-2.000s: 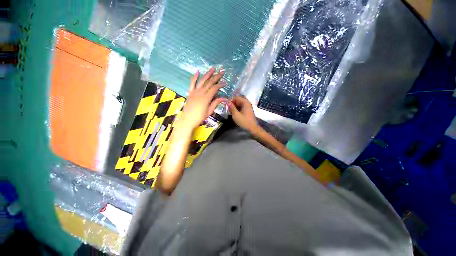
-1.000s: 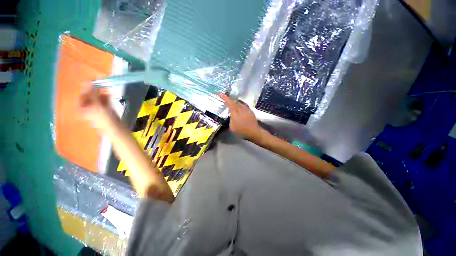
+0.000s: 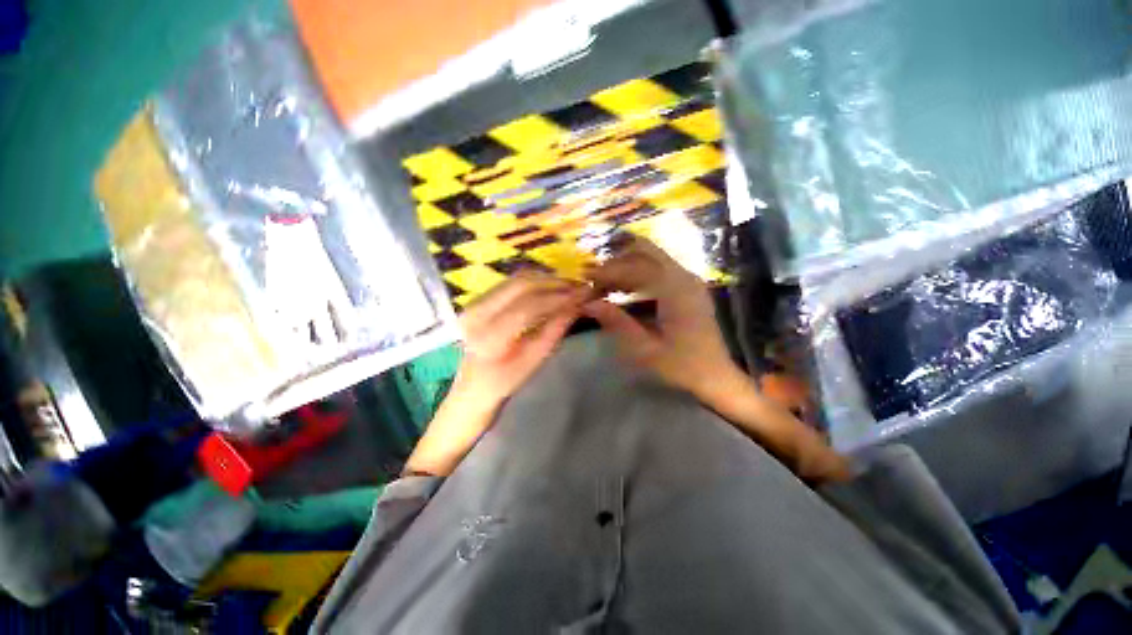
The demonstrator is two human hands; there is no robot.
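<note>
The loading board (image 3: 453, 232) with its black-and-yellow pattern lies in front of me. Several thin grey and orange-brown strips lie across its middle. My left hand (image 3: 519, 325) and my right hand (image 3: 670, 313) are close together at the board's near edge, with fingers bent and fingertips nearly meeting. The hands are blurred, and I cannot tell whether a strip is between the fingers. The teal strip stock (image 3: 968, 137) lies under clear film to the right of the board.
Orange strip stock (image 3: 410, 44) lies beyond the board. To the left, a white work glove (image 3: 302, 275) lies on film-covered grey stock (image 3: 236, 137), beside yellow stock (image 3: 174, 236). Dark film-covered stock (image 3: 981, 323) is at the right. A red object (image 3: 226, 461) is at the lower left.
The view has turned, bringing the board to the centre. My left hand has come back from the orange stock to my right hand at the board's near edge. The teal film is no longer lifted.
</note>
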